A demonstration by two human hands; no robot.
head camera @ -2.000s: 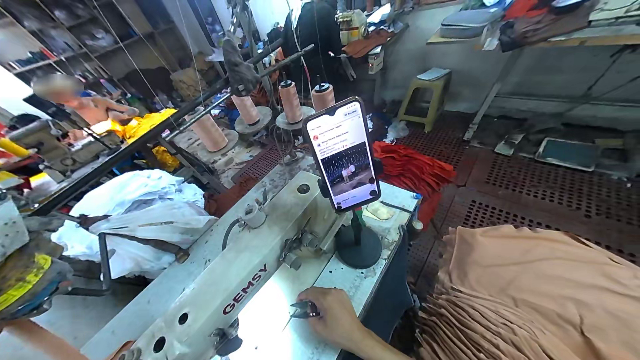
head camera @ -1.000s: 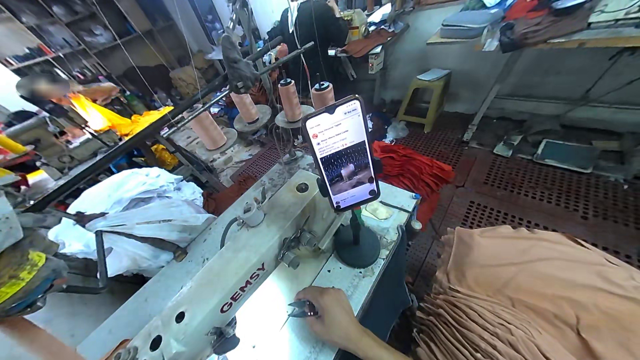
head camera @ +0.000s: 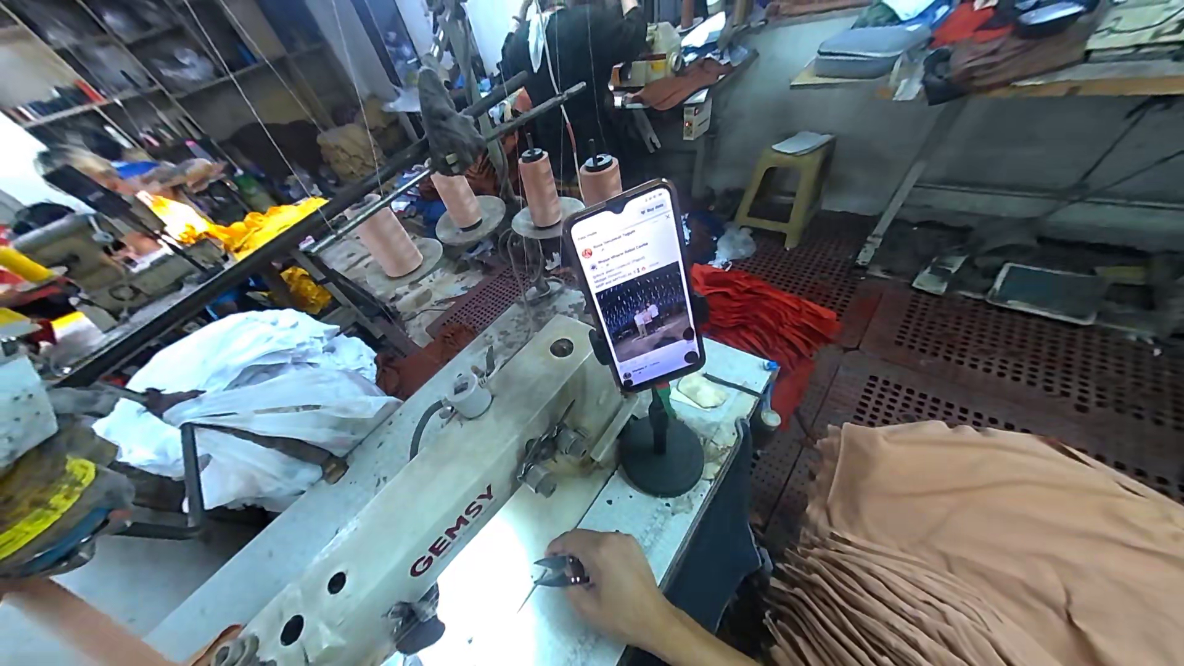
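Note:
My right hand (head camera: 615,585) rests on the lit bed of a Gemsy sewing machine (head camera: 453,532), closed on a pair of thread snips (head camera: 560,571) whose blades point left. Behind the hand, a smartphone (head camera: 638,287) with a lit screen sits in a holder on a round black stand (head camera: 660,457) at the machine's right end. At the lower left a bare forearm (head camera: 79,618) shows, reaching behind the machine head; my left hand itself is out of sight. To the right of my right hand lies a thick stack of tan fabric pieces (head camera: 980,536).
Pink thread cones (head camera: 541,190) stand on a rack behind the machine. A white plastic bag (head camera: 268,398) lies at the left, red fabric (head camera: 763,319) beyond the phone. Farther back are a yellow stool (head camera: 784,194), a person in dark clothes (head camera: 578,55) and another person at the left beside yellow fabric (head camera: 264,229).
The picture on the phone screen has changed. At the far left, the other person and the yellow fabric have moved. My right hand stays in about the same place with the snips.

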